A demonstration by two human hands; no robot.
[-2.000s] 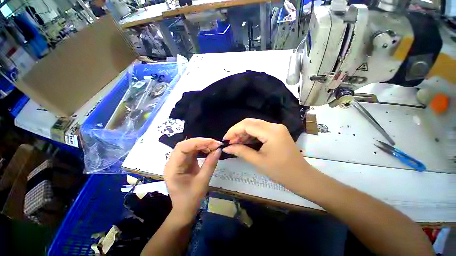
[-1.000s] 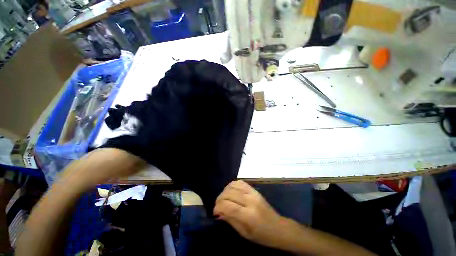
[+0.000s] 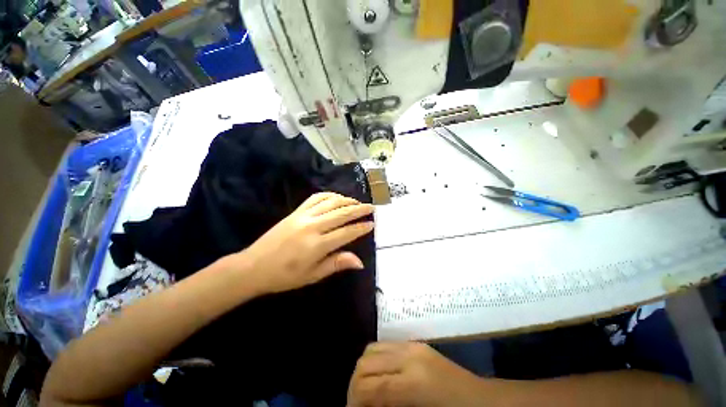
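The black garment piece [image 3: 239,191] lies on the white table left of the needle area and hangs over the front edge. Its straight right edge runs beside the tan block [image 3: 378,186] under the sewing machine head [image 3: 318,71]. My left hand [image 3: 306,242] lies flat on the fabric with its fingers spread, just in front of the needle area. My right hand [image 3: 402,377] is at the table's front edge, fingers curled on the fabric's lower right edge. The fabric at the needle is partly hidden by the machine head.
Silver tweezers [image 3: 476,153] and blue-handled thread snips [image 3: 532,203] lie on the machine bed. Black scissor loops [image 3: 712,195] show at the far right. A plastic-lined blue bin [image 3: 40,254] stands at the left. A printed ruler [image 3: 509,290] runs along the front edge.
My left hand has moved from the fabric's left side onto its top near the needle. My right hand still holds the fabric's edge, now held straight. The view has shifted closer to the machine.
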